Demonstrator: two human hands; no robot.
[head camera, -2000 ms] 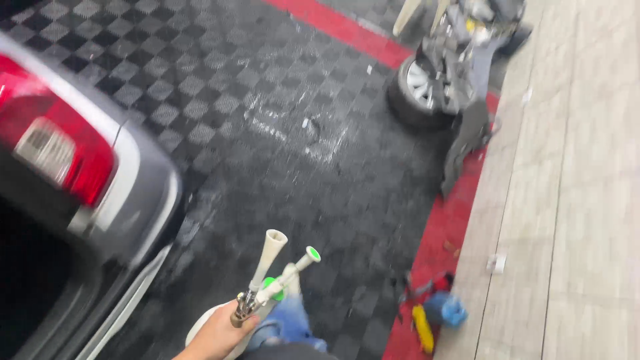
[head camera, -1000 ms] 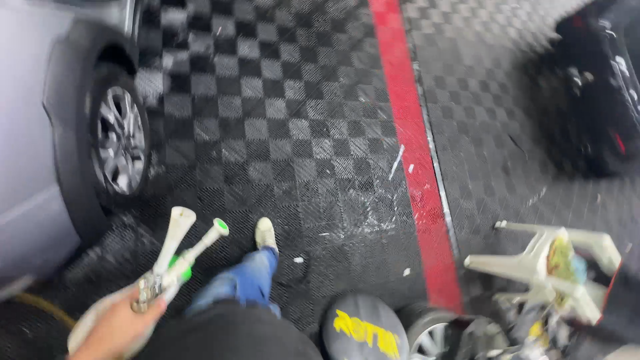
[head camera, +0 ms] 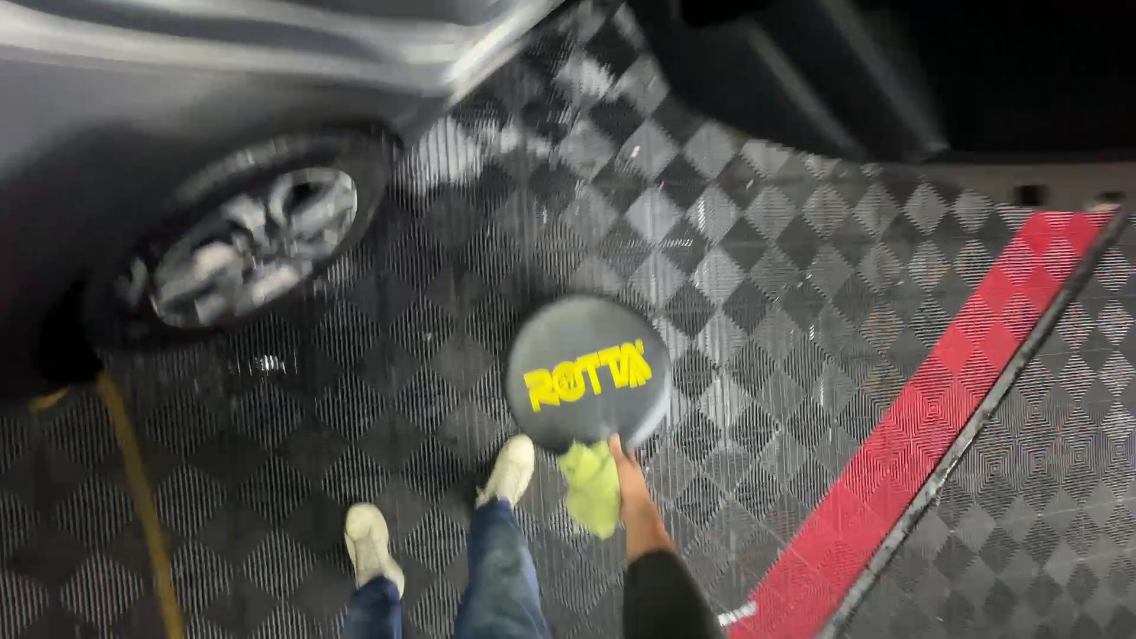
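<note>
My right hand [head camera: 632,484] reaches in from the bottom and grips the near rim of a round black stool top [head camera: 581,355], with my thumb at its edge. Yellow lettering runs across the top. A yellow-green cloth [head camera: 592,488] hangs just left of my fingers, against the rim; whether the same hand holds it is hard to tell. Any legs beneath the stool top are hidden. My left hand is out of view.
A grey car's wheel [head camera: 257,244] stands at the left, and a dark vehicle part [head camera: 843,80] fills the upper right. A red floor strip [head camera: 923,399] crosses the right side. A yellow hose or cable [head camera: 138,497] lies lower left. My shoes [head camera: 368,541] are below the stool top.
My right hand has come into view, gripping the stool top, which stood beside a loose wheel one second ago. The left hand with its white tools has left the view. The view has swung strongly.
</note>
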